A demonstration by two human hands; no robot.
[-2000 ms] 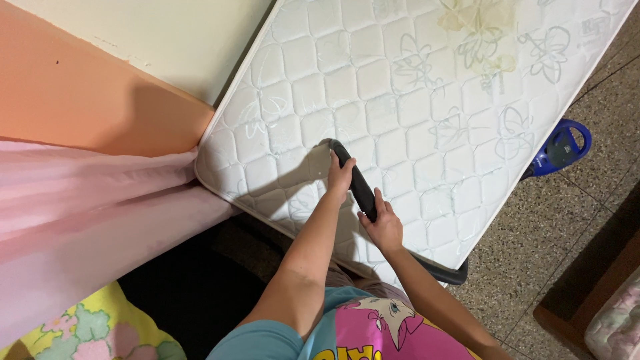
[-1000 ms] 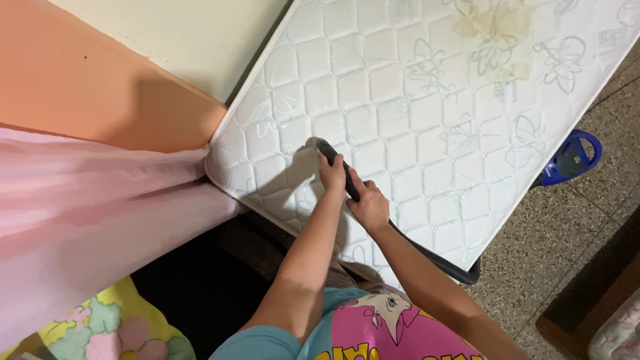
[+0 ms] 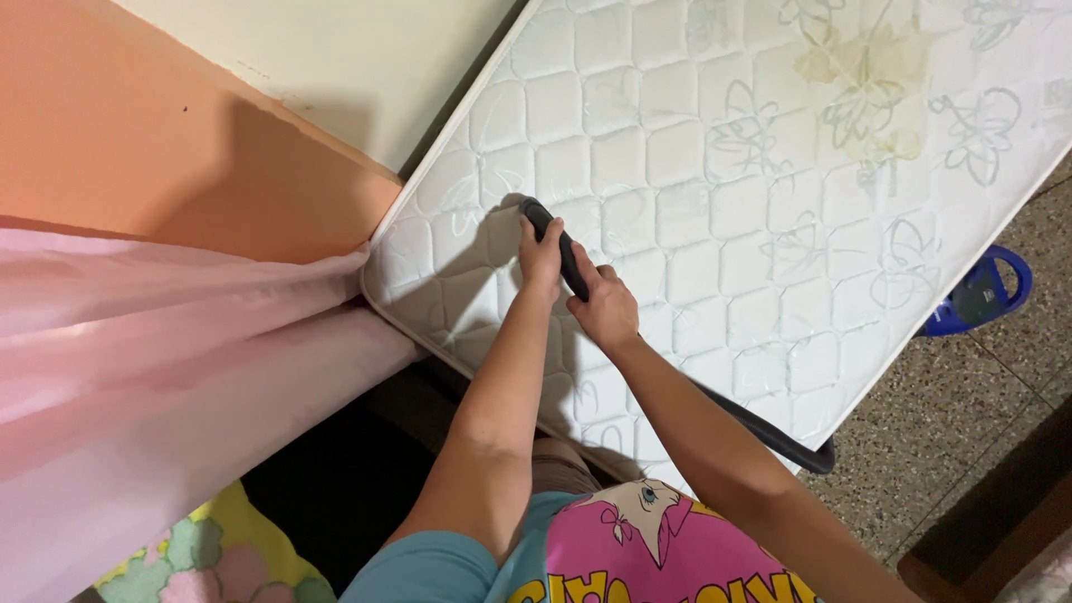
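A black vacuum cleaner wand (image 3: 571,272) lies between my two hands, its tip near the surface of a white quilted mattress (image 3: 687,209). My left hand (image 3: 542,255) grips the wand close to its tip. Lower down, my right hand (image 3: 605,306) is closed around its other end. From there a black hose (image 3: 762,431) passes under my right forearm and bends over the mattress edge. Yellowish stains (image 3: 871,92) mark the quilted fabric at the upper right. Whether the wand's tip touches the fabric cannot be told.
Pink curtains (image 3: 167,352) hang at the left beside an orange and cream wall (image 3: 167,134). A blue vacuum cleaner body (image 3: 980,293) stands on the speckled floor (image 3: 963,402) at the right. Floral yellow fabric (image 3: 218,553) lies at the lower left, wooden furniture at the lower right.
Both hands have moved toward the left over the mattress with the wand since the earliest frame. They keep their hold on it.
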